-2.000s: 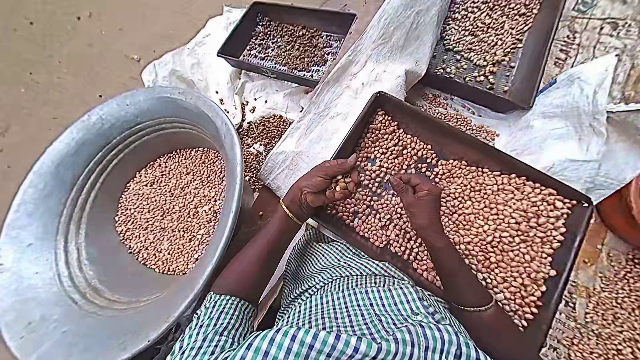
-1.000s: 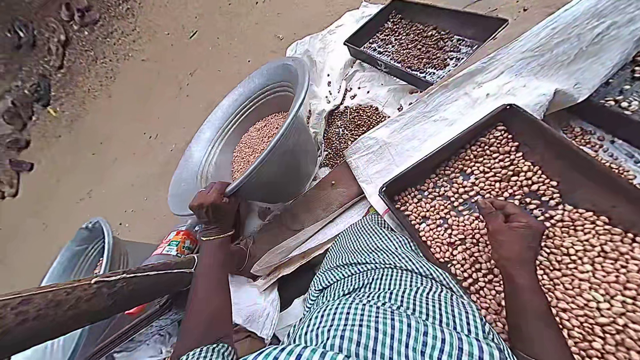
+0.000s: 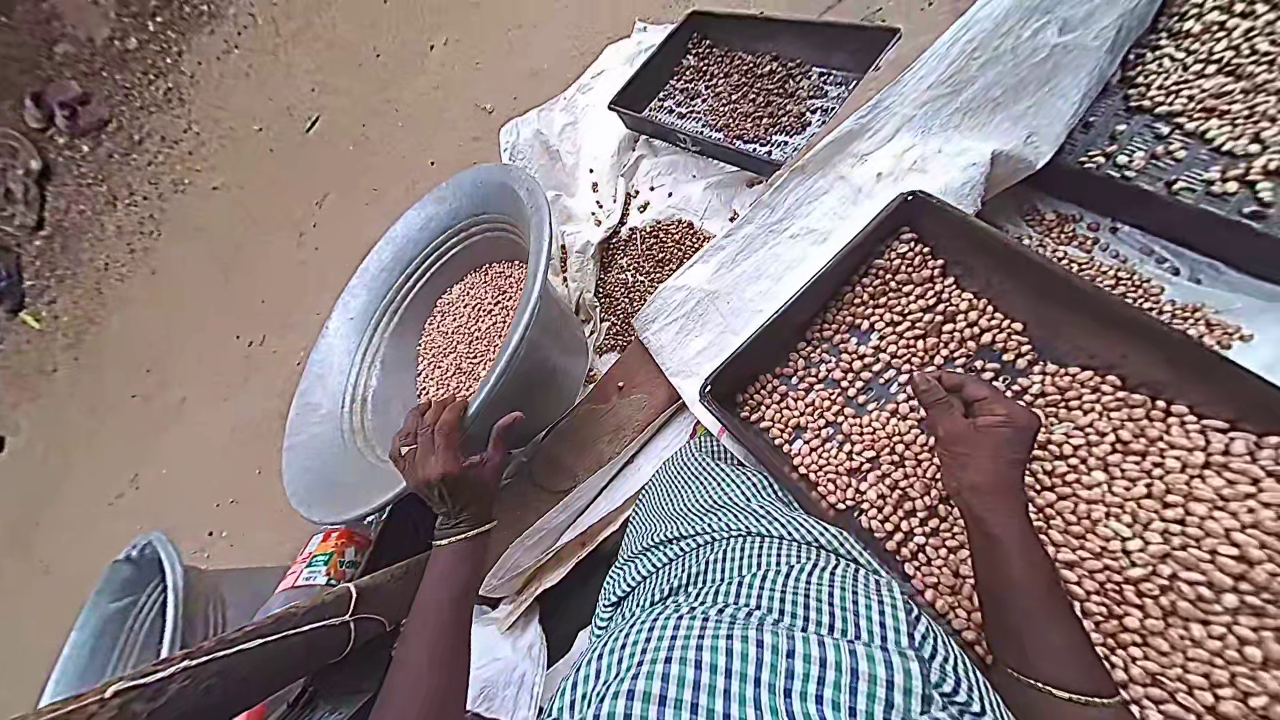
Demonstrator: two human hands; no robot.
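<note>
A large metal basin [image 3: 340, 400] leans at the left with a heap of pinkish peanut kernels [image 3: 470, 335] inside. My left hand [image 3: 450, 465] is at its near rim, fingers spread over the inner side; nothing shows in it. At the right lies a dark rectangular tray [image 3: 800, 310] with a slotted bottom, spread with peanut kernels [image 3: 1130, 510]. My right hand [image 3: 975, 425] is over this tray near a thinly covered patch, thumb and fingertips together; whether a kernel is between them cannot be made out.
A smaller dark tray [image 3: 640, 95] of darker kernels stands at the top on white sheeting [image 3: 560, 130], near a loose heap [image 3: 645, 265]. Another slotted tray [image 3: 1140, 200] is at upper right. A wooden pole [image 3: 250, 650] and a second metal vessel [image 3: 120, 600] are at lower left.
My left hand, over the tray holding kernels two seconds ago, has moved left to the basin, and its fingers have spread. My right hand stays over the tray. The view has swung left.
</note>
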